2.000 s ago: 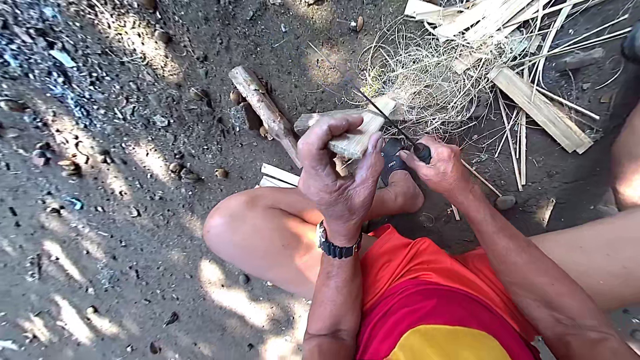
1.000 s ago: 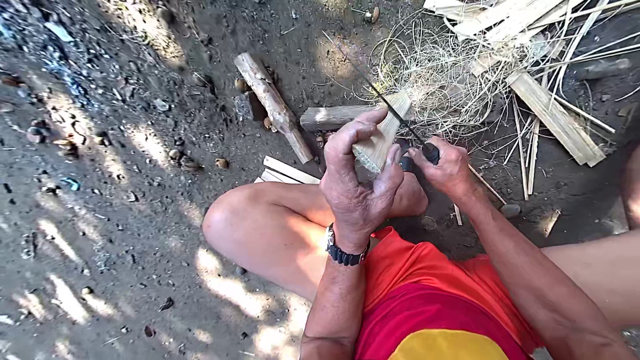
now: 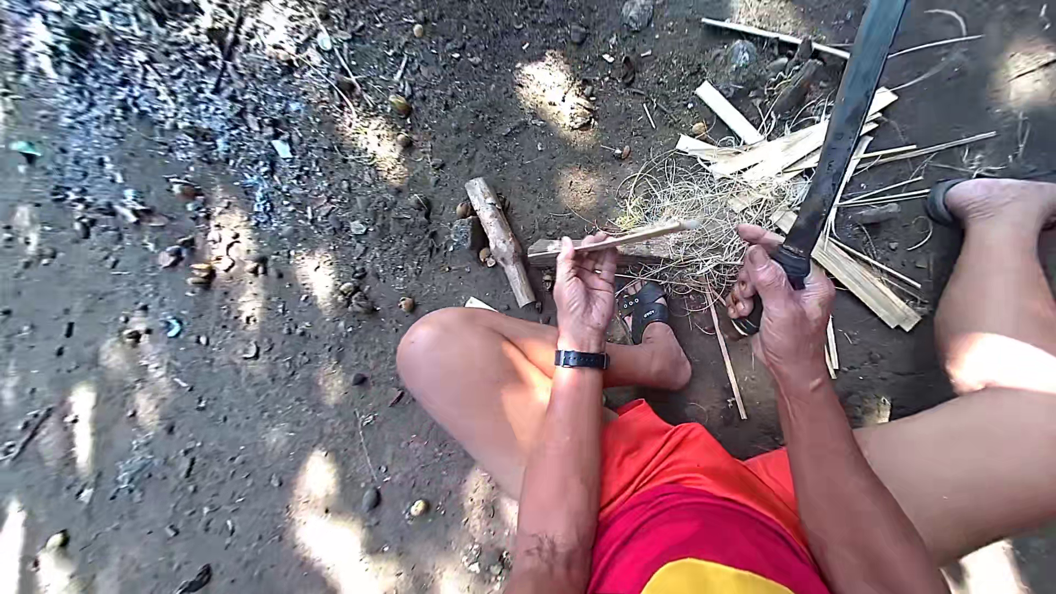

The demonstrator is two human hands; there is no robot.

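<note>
My left hand [image 3: 587, 289] holds a thin, pale split piece of wood or bamboo [image 3: 639, 236] by its left end, with the free end pointing right. My right hand [image 3: 784, 309] is closed around the dark handle of a machete [image 3: 843, 132], whose long dark blade points up and away, apart from the pale piece. Beneath the pale piece a wooden block [image 3: 549, 254] lies on the ground, partly hidden by my left hand and the piece.
A short round log [image 3: 500, 239] lies left of the block. Thin curled shavings [image 3: 681, 206] and flat pale strips [image 3: 866, 280] are heaped beyond and right of my hands. My sandalled foot [image 3: 648, 313] is close to the block. Small stones dot the soil.
My right hand has moved away from my left, and the blade has swung from pointing up-left across the pale piece to pointing up-right. The pale piece now shows its narrow edge.
</note>
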